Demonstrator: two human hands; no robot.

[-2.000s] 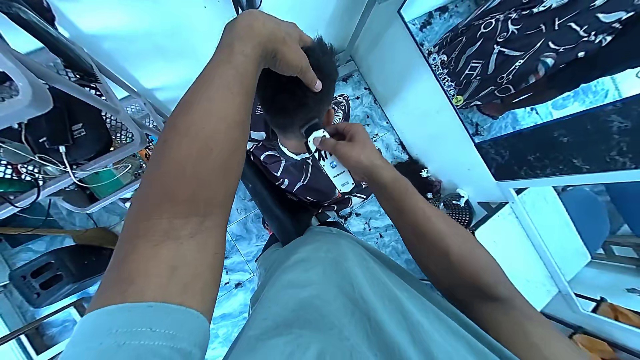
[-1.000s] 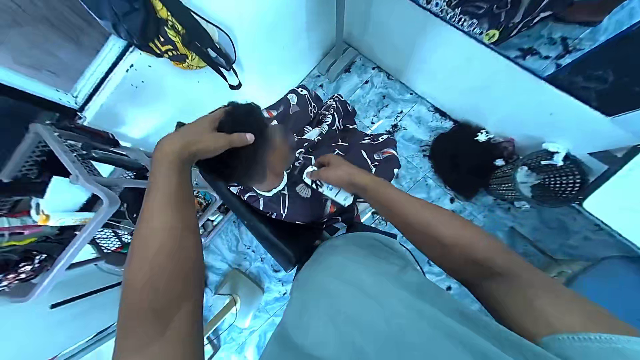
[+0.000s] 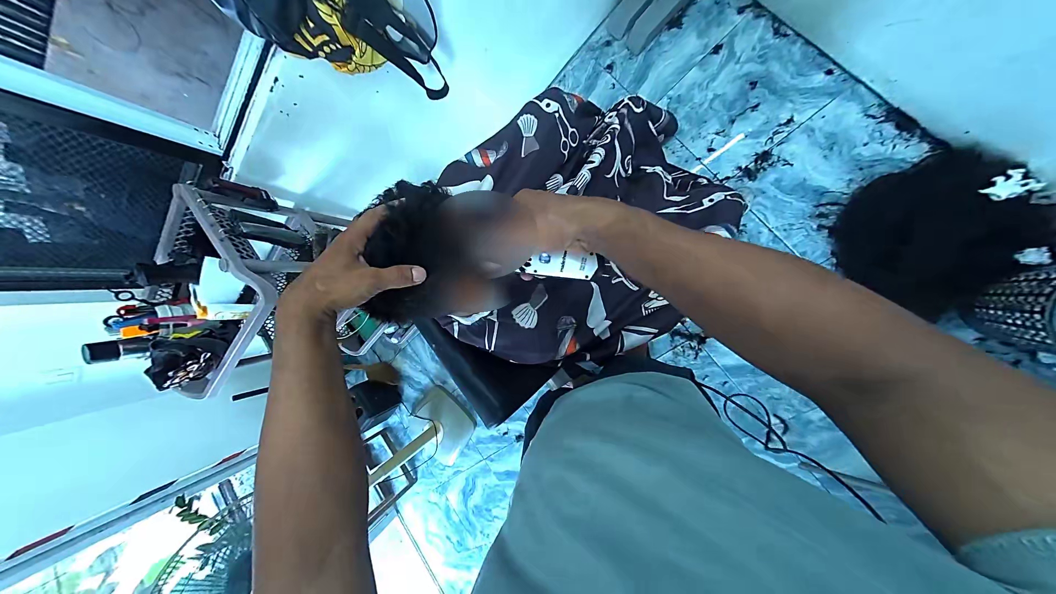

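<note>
A seated person's dark, curly-haired head (image 3: 404, 247) is at the middle left, its face side blurred. My left hand (image 3: 346, 276) grips the head, with the thumb across the hair and the fingers partly hidden behind it. At the blurred face is my right hand (image 3: 557, 221), fingers bent and tips hidden, so whether it holds a tool cannot be told. A dark barber's cape (image 3: 536, 326) printed with scissors and brushes drapes the person. Just below my right hand, a white card or label (image 3: 563, 264) bearing writing lies against the cape.
A rack (image 3: 264, 301) with pens, scissors and bottles stands at left. A black and yellow bag (image 3: 355, 37) hangs above. Cut hair lies on the marbled tile floor (image 3: 701, 66). At right, a black hair mass (image 3: 932, 231) is beside a mesh basket (image 3: 1019, 309). A black cable (image 3: 767, 429) crosses the floor.
My right hand has moved from over the cape to the blurred face. The small white thing seen in its fingers earlier is out of sight. My left hand stays on the head; the view has shifted.
</note>
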